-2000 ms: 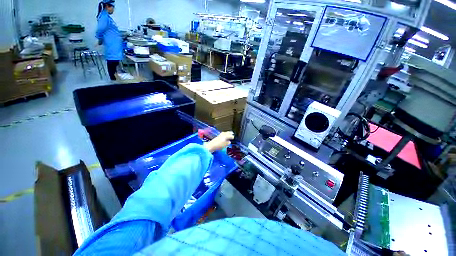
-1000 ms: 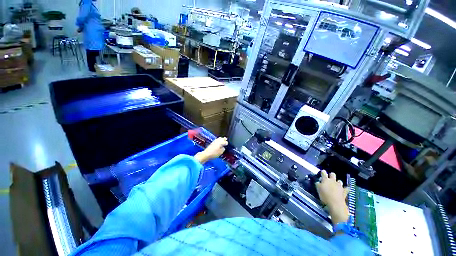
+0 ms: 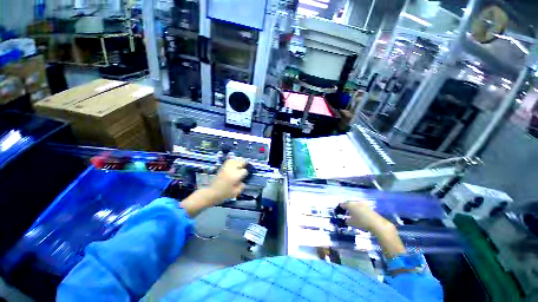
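My left hand (image 3: 229, 180) is on the feed track (image 3: 203, 162) in front of the control box (image 3: 239, 148), its fingers at a small dark knob; whether it grips it cannot be told. My right hand (image 3: 363, 216) is over the shiny loading tray (image 3: 301, 203), below the sloped white plate (image 3: 337, 156); its fingertips are by a small dark part and the image is blurred. Blurred bluish clear packing tubes (image 3: 410, 204) lie beside and behind the right hand. Red and green tube end pieces (image 3: 127, 164) show at the track's left end.
A blue bin (image 3: 97, 203) with tubes is at left, beside a black crate (image 3: 29, 135). Closed cartons (image 3: 109, 106) stand behind. A white fan (image 3: 240, 104) stands behind the control box. A pink-red tray (image 3: 308, 104) lies under the bowl feeder (image 3: 321, 56). A white box (image 3: 481, 199) is at right.
The view has turned right, bringing the loading tray into sight. My left hand has moved from the track's left end to the control box front. My right hand has moved right, onto the tray.
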